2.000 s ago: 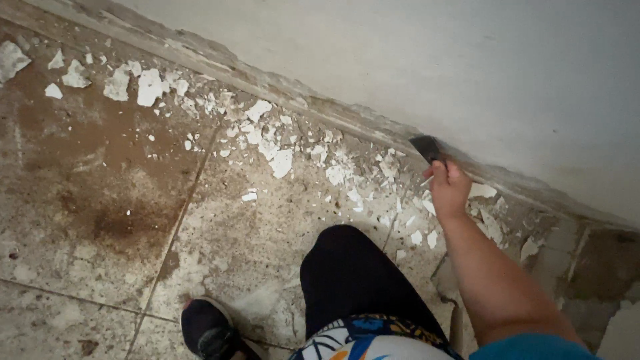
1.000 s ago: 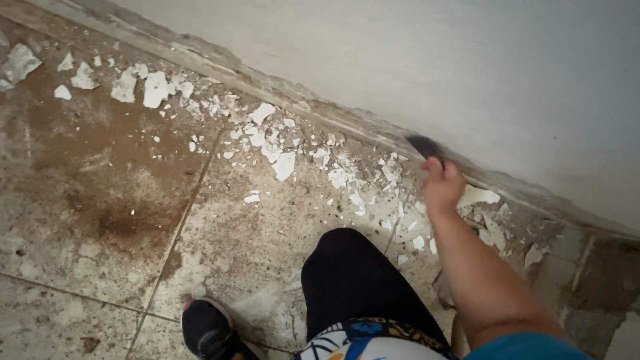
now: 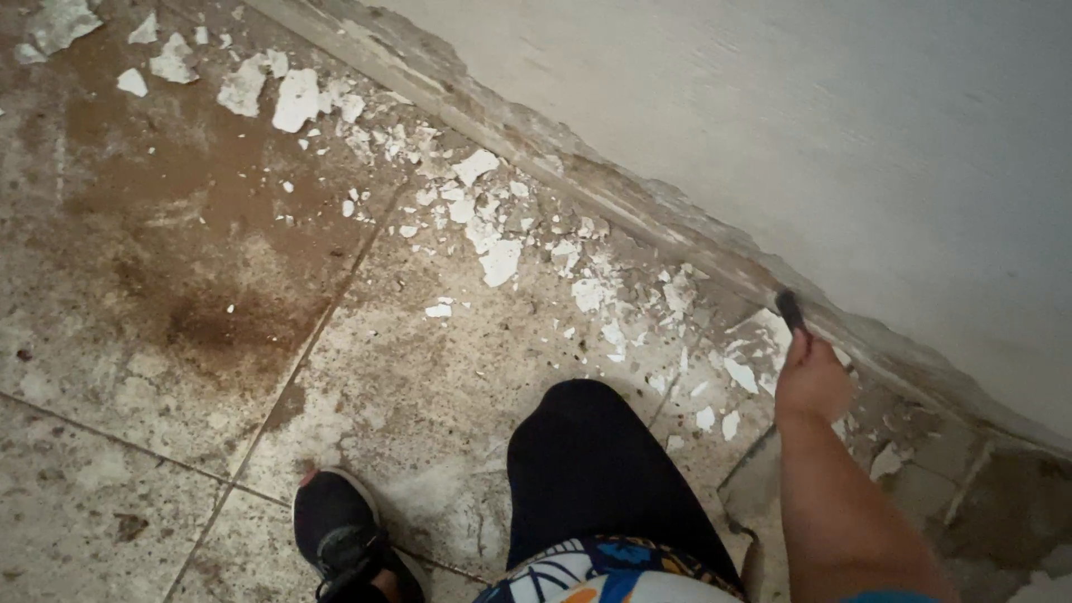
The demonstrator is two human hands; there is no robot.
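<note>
My right hand [image 3: 814,381] is closed around a small dark hand tool [image 3: 789,310], which looks like a scraper or putty knife; its far end is blurred. The tool's end lies at the foot of the pale wall [image 3: 804,134], against the rough, bare strip [image 3: 620,188] where the coating has come off. White flakes of paint or plaster [image 3: 501,261] lie on the floor along the wall, some just left of my hand. My left hand is out of the picture.
Stained, dirty floor tiles [image 3: 402,360] with dark joints spread to the left. My bent knee in black cloth [image 3: 586,452] and my dark shoe [image 3: 335,519] are at the bottom. Larger flakes [image 3: 63,25] lie at the upper left. Broken tile edges [image 3: 946,461] show at the lower right.
My right hand has moved the tool a little to the right along the wall's foot, and the tool is now turned more upright in the view.
</note>
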